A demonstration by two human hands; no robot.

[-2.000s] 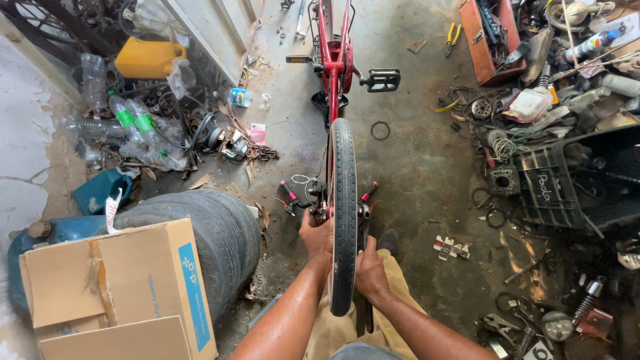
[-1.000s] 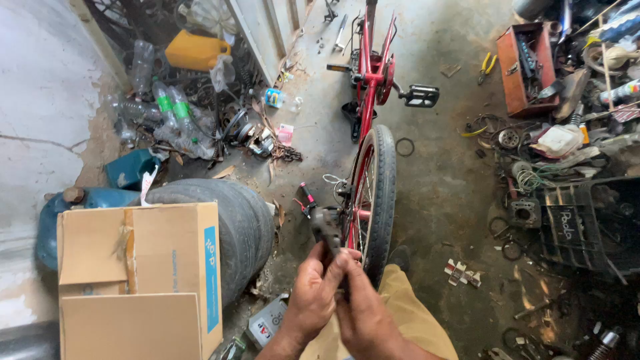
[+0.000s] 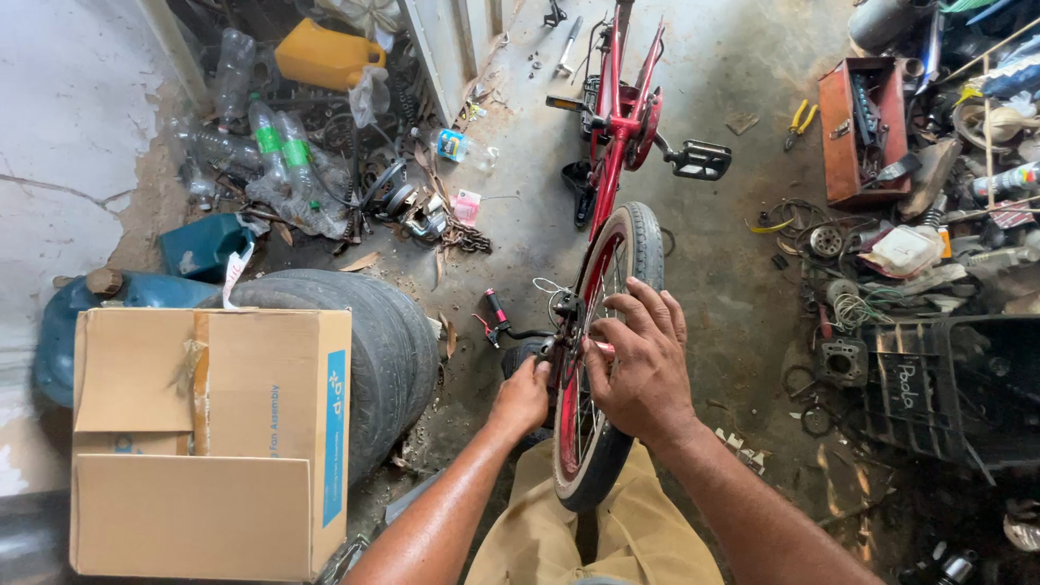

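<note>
A red bicycle (image 3: 621, 134) lies upside down on the floor, its near wheel (image 3: 642, 244) pointing toward me, with a grey tyre and red rim. My left hand (image 3: 522, 396) is closed at a small metal part beside the wheel's hub, on its left side; which part is unclear. Over the spokes on the right side is my right hand (image 3: 646, 357), fingers spread, thumb and forefinger near a red fork part (image 3: 603, 348); whether they pinch anything is hidden. A handlebar grip with a red brake lever (image 3: 494, 313) shows at the left. The pedal (image 3: 700, 160) sticks out farther off.
Left are a cardboard box (image 3: 195, 520), stacked tyres (image 3: 390, 357), plastic bottles (image 3: 268, 138) and a yellow jug (image 3: 325, 57). Right are a red toolbox (image 3: 841, 146), yellow-handled pliers (image 3: 802, 123), a black crate (image 3: 910, 390) and scattered parts. A hammer-like tool (image 3: 570, 47) lies beyond.
My hands were together over a dark object left of the wheel a second ago; now they are apart, the left by the hub and the right over the wheel's right side.
</note>
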